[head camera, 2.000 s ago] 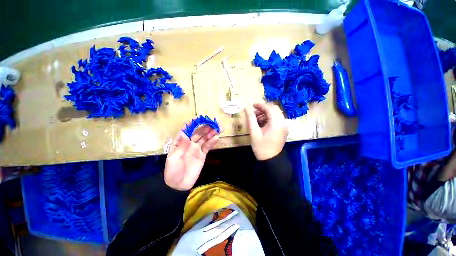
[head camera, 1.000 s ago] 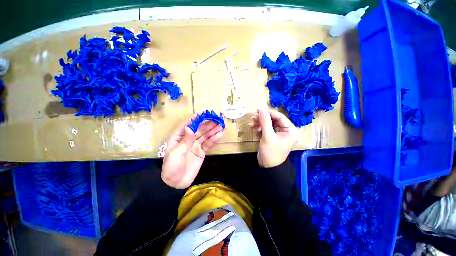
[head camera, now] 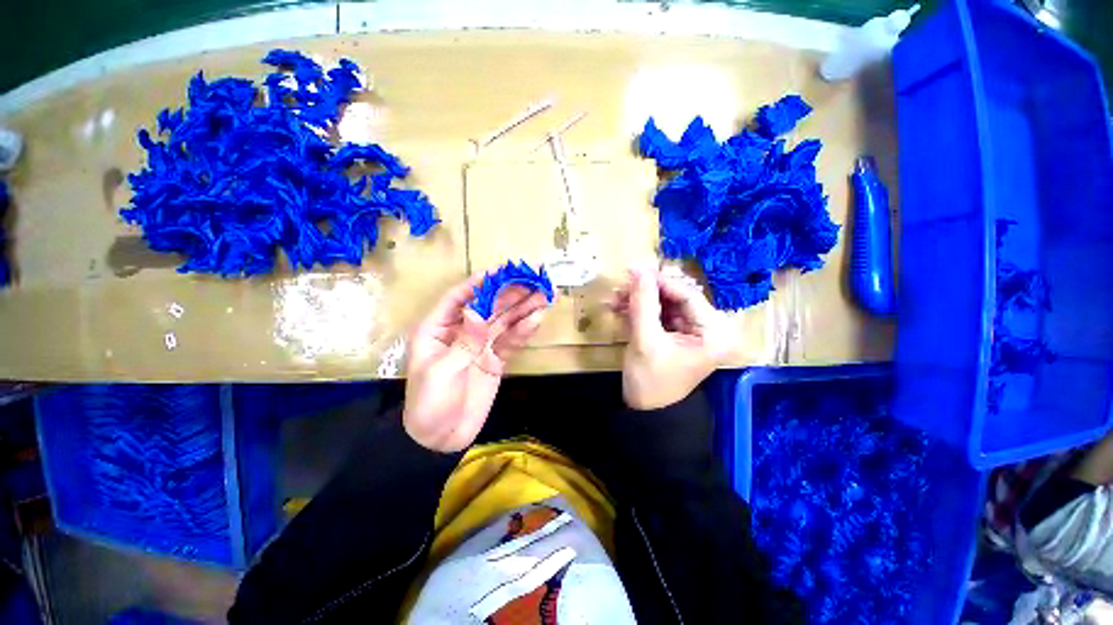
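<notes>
My left hand [head camera: 458, 366] holds a curved, spiky blue hair piece [head camera: 510, 283] on its fingertips, its spikes pointing away from me. My right hand [head camera: 665, 342] is a little to the right, its thumb and fingertips brought together; I cannot tell if something small is between them. A tan cardboard pad [head camera: 500, 208] lies just beyond the hands, with a small whitish round spot [head camera: 569, 271] and thin pale sticks [head camera: 519, 123] on it and at its far edge.
A large heap of blue pieces [head camera: 244, 183] lies left, a smaller heap [head camera: 747, 202] right. A glossy blue tool [head camera: 870, 238], a white bottle [head camera: 864, 46] and a tilted blue bin [head camera: 976, 232] are farther right. Blue bins of parts [head camera: 234, 476] stand below the table edge.
My right hand's fingertips have come together from a more spread pose. My left hand still holds the hair piece, now tilted slightly differently. The whole view has shifted a little.
</notes>
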